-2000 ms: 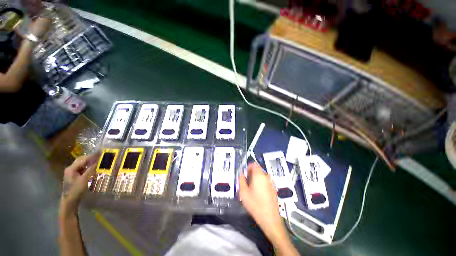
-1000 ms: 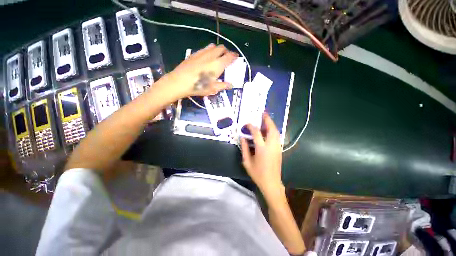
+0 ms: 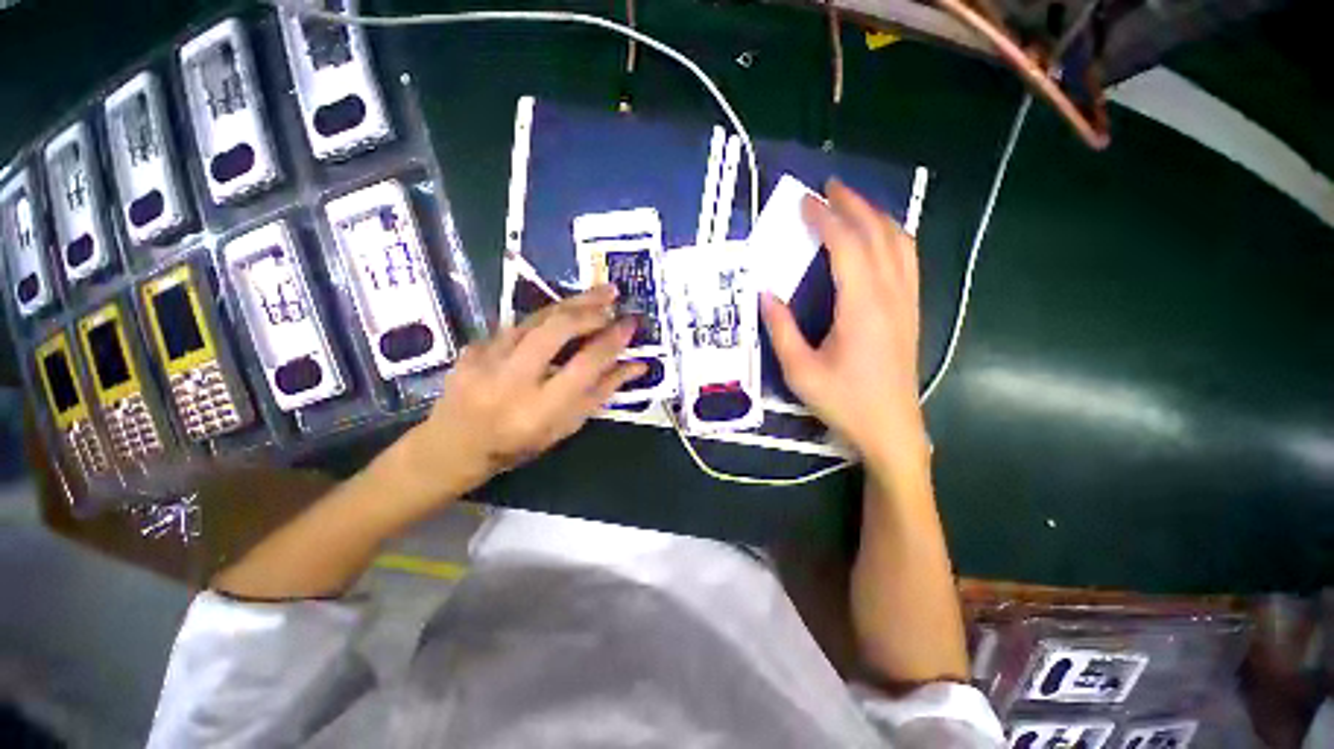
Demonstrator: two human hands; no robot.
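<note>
Two keypad phones lie back up on the dark blue fixture plate (image 3: 549, 161). My left hand (image 3: 534, 384) rests with its fingers on the left phone (image 3: 620, 271), over its middle and lower part. The right phone (image 3: 716, 334) lies beside it, with a dark oval at its near end. My right hand (image 3: 860, 315) holds a plain white flat piece (image 3: 792, 242) between thumb and fingers, at the right of that phone. A thin white cable (image 3: 644, 32) loops over the fixture.
A blister tray (image 3: 234, 220) at the left holds several white-backed phones and three yellow-framed ones. Copper-brown leads (image 3: 1031, 73) hang at the top right. Stacked trays of phones (image 3: 1156, 659) stand at the lower right. The green bench (image 3: 1141, 395) extends right.
My left hand has moved from the white piece at the back down onto the left phone. My right hand has moved right and holds a white piece off the right phone, whose back now shows.
</note>
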